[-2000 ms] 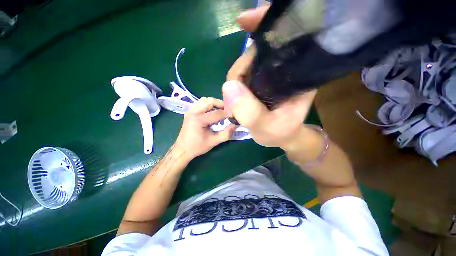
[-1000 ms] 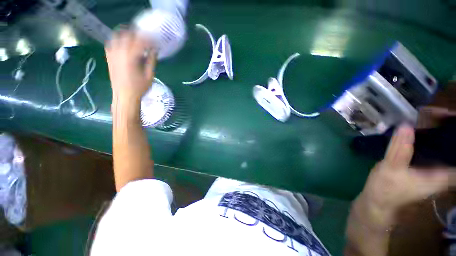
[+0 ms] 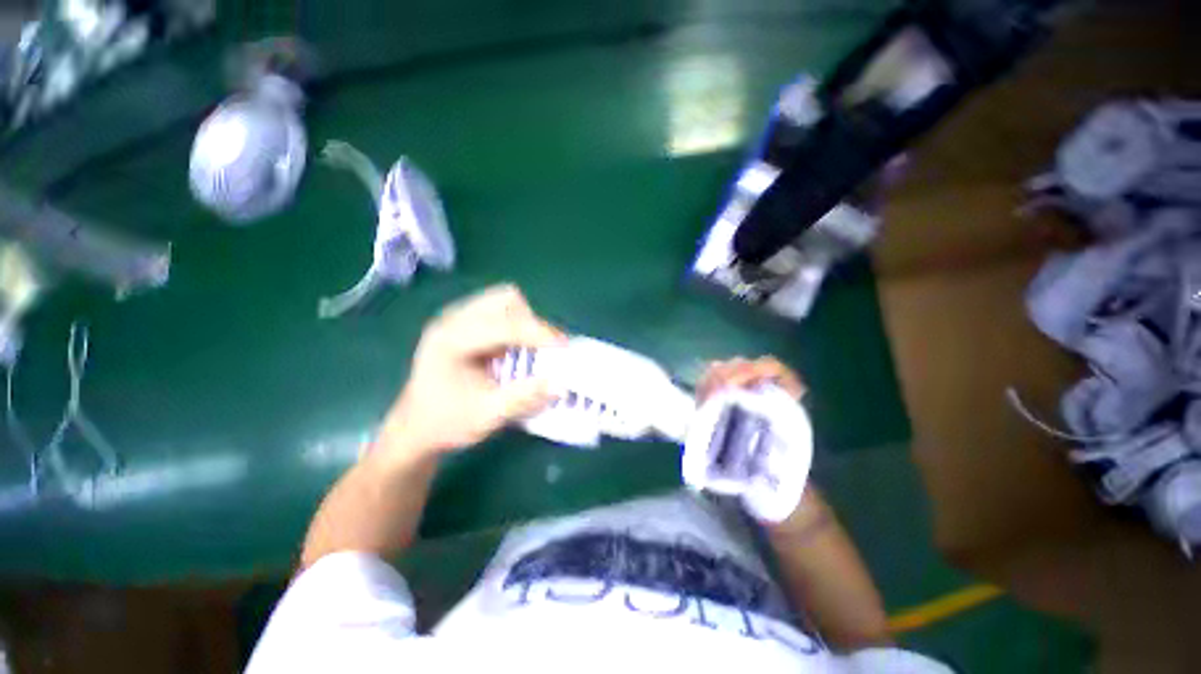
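My left hand (image 3: 461, 375) grips a white slotted fan head (image 3: 580, 390) by its side, in front of my body above the bench edge. My right hand (image 3: 753, 382) holds a white clip stand (image 3: 748, 452) by its clamp, the flat base facing me. The stand's arm meets or overlaps the right end of the fan head; blur hides whether they are joined. The black electric screwdriver (image 3: 856, 145) hangs at the upper right, held by no hand, over the white-and-blue screw feeder (image 3: 801, 273).
Another clip stand (image 3: 412, 224) lies on the green bench (image 3: 566, 224). An assembled clip fan (image 3: 248, 155) is at the upper left. Thin white cables (image 3: 73, 421) lie at the left. A large cardboard box (image 3: 942, 382) of clip stands (image 3: 1120, 290) is at the right.
My right hand has let go of the screwdriver and taken a clip stand. My left hand has left the assembled fan and brought a fan head to the middle. The view has shifted.
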